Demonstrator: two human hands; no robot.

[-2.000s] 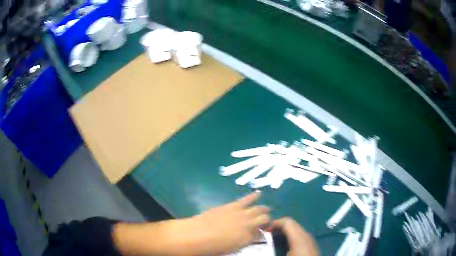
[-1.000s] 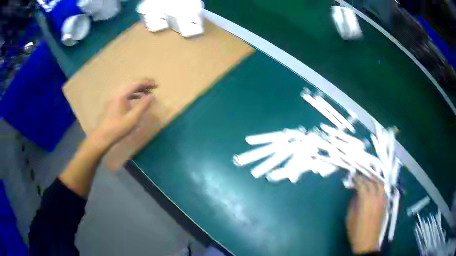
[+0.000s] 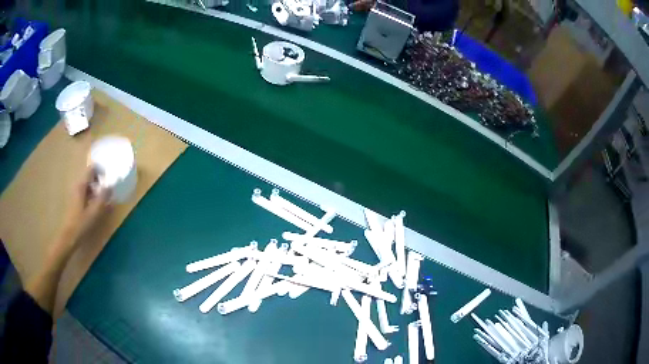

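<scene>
My left hand (image 3: 89, 202) grips a round white housing (image 3: 116, 167) and holds it over the cardboard sheet (image 3: 153, 146); the housing is blurred. My right hand is not in the picture. Another white housing (image 3: 75, 104) stands on the far part of the cardboard. A loose pile of white antennas (image 3: 313, 266) lies mid-bench, with some lying apart toward the rail. Small dark blue bits (image 3: 426, 286) sit among the antennas at the right of the pile.
A housing with two antennas (image 3: 282, 64) sits on the green conveyor (image 3: 370, 146) beyond the pale rail (image 3: 228, 160). Slim white sticks (image 3: 509, 333) and a white round part (image 3: 567, 345) lie at lower right. More housings (image 3: 51, 57) are at far left. A metal box (image 3: 385, 32) stands beyond.
My left hand has taken hold of a housing on the cardboard. My right hand has left the picture. The view has shifted right, and a housing with antennas now shows on the conveyor.
</scene>
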